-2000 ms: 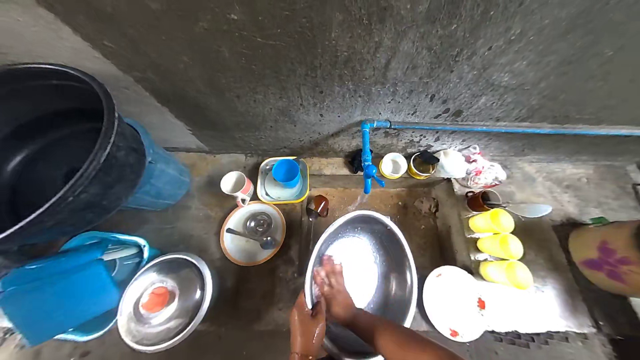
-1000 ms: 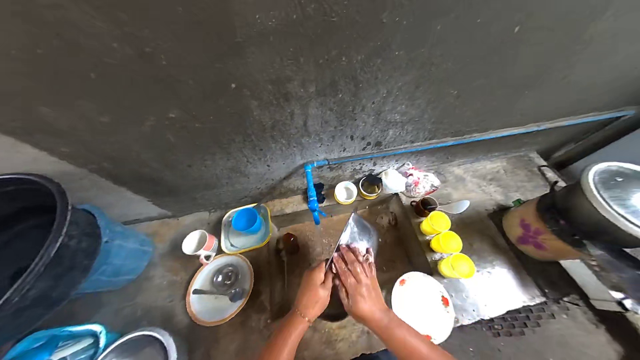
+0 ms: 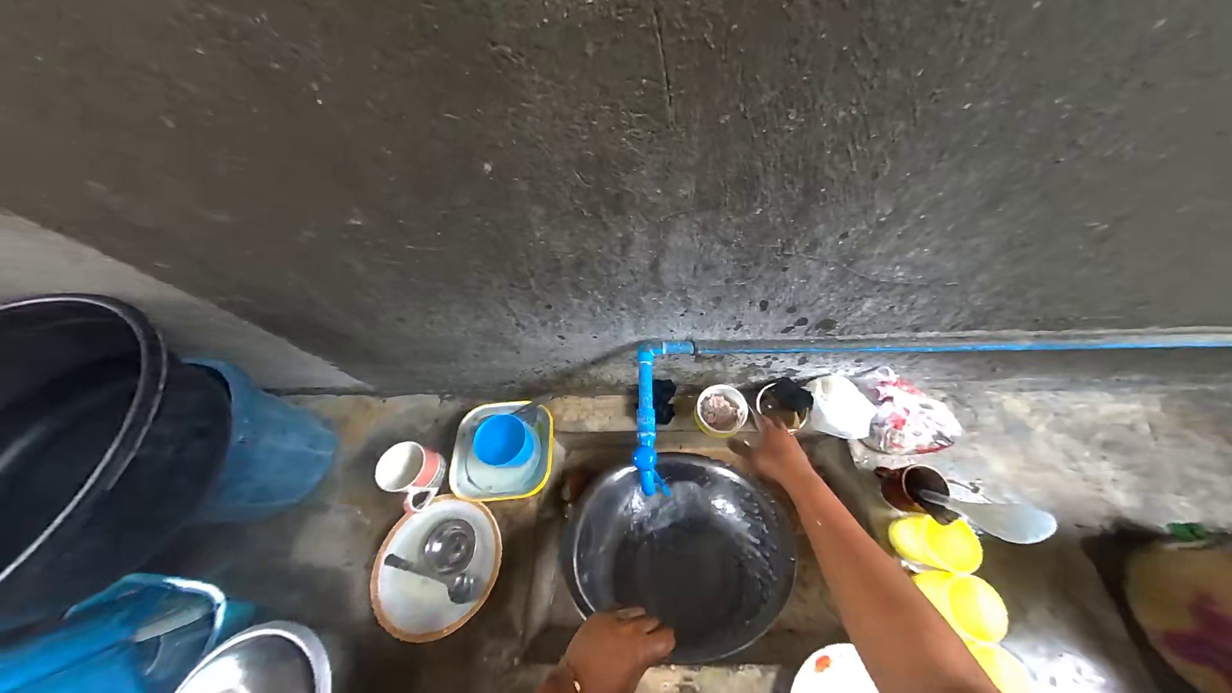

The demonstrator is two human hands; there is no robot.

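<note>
A large metal basin (image 3: 688,563) sits in the concrete sink below the blue tap (image 3: 646,423). At its near left rim is my left hand (image 3: 621,650), fingers curled over the edge. My right hand (image 3: 778,450) reaches past the far right of the basin to a small tub (image 3: 767,399) holding a dark scrubber (image 3: 792,395); its fingertips are at the tub's near side, and whether they grip anything is not plain. Beside that tub stands another small tub (image 3: 721,411) with pale, crumpled contents.
Left of the sink are a blue cup (image 3: 502,441) in a yellow-rimmed dish (image 3: 540,472), a mug (image 3: 409,469) and a brown-rimmed plate (image 3: 390,602). On the right lie plastic bags (image 3: 840,406), a brown cup (image 3: 912,488) and several yellow cups (image 3: 978,608). Large black (image 3: 144,385) and blue (image 3: 289,462) containers stand far left.
The basin, tilted up between both hands a second ago, now lies with its open side up. My right hand has moved from it to the small tub by the wall. The view has shifted.
</note>
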